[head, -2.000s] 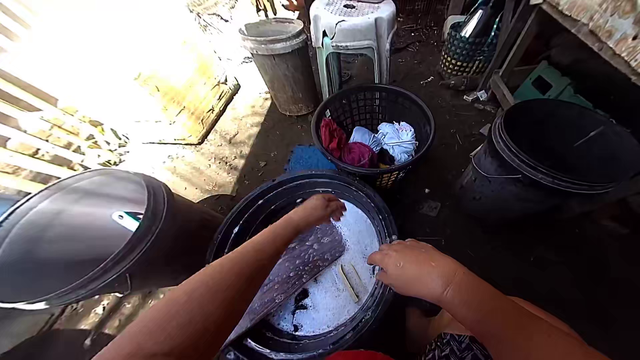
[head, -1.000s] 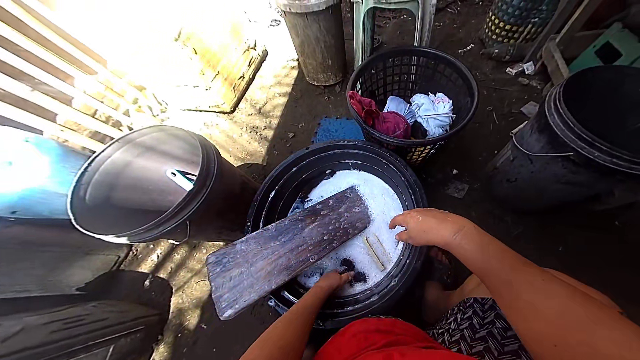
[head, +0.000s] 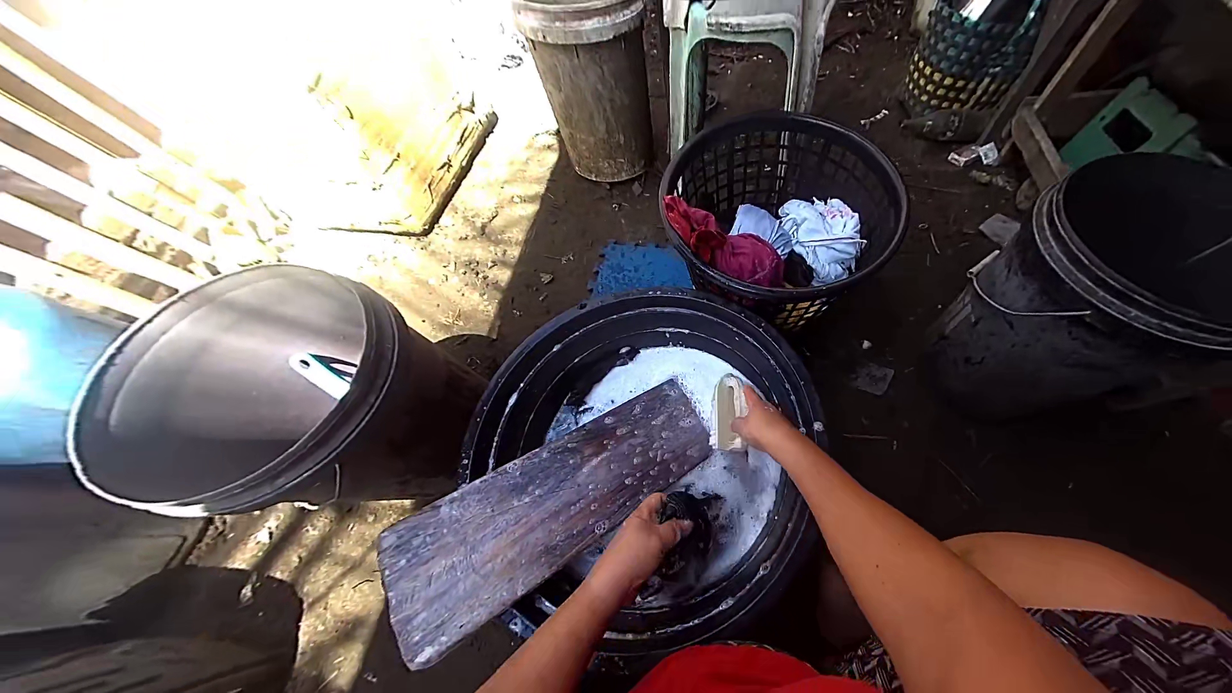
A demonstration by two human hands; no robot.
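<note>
A round black plastic tub holds sudsy water, and a wet wooden board leans in it, its lower-left end jutting over the rim. At the tub's near side, my left hand grips a dark wet cloth that is partly in the suds. My right hand holds a pale scrub brush upright on its edge, beside the board's upper end. Its bristles cannot be made out.
A black laundry basket with red, pale and dark clothes stands behind the tub. Large dark buckets flank it at left and right. A white-handled item shows in the left bucket. Behind are a tall bucket and a plastic stool.
My left hand has gone from above the board to the tub's near side and taken hold of the dark cloth. My right hand has picked up the brush that lay in the suds.
</note>
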